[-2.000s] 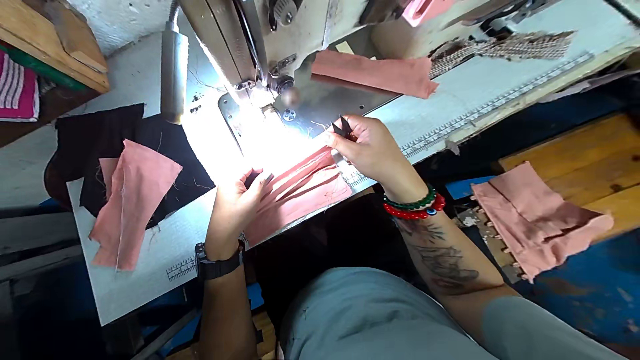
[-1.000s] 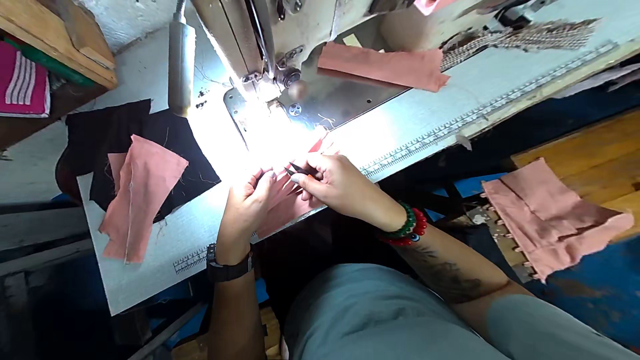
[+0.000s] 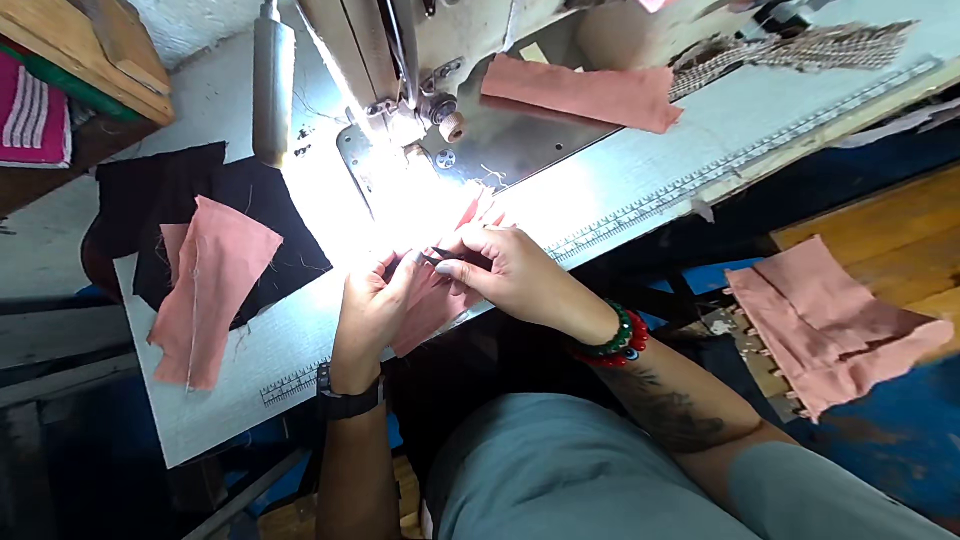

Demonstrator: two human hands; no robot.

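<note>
Both hands meet over a piece of pink fabric [image 3: 435, 319] at the front edge of the sewing table, just before the sewing machine [image 3: 405, 112]. My left hand [image 3: 379, 300] pinches the cloth between thumb and fingers. In my right hand [image 3: 510, 274] is a small dark tool, perhaps thread snips [image 3: 442, 257], whose tip points at my left fingertips. The machine's lamp washes out the needle area and part of the cloth. Loose threads [image 3: 495, 176] lie behind the fabric on the machine bed.
Pink pieces [image 3: 217, 285] lie on dark cloth [image 3: 169, 180] at the left. A pink strip [image 3: 577, 90] rests on the machine bed, beside a woven strip [image 3: 832, 49]. A printed ruler [image 3: 637, 214] runs along the table edge. More pink fabric [image 3: 832, 322] is at the lower right.
My right hand has moved left and down over the pink cloth, bringing the dark tool close to my left fingertips. Both hands now sit close together.
</note>
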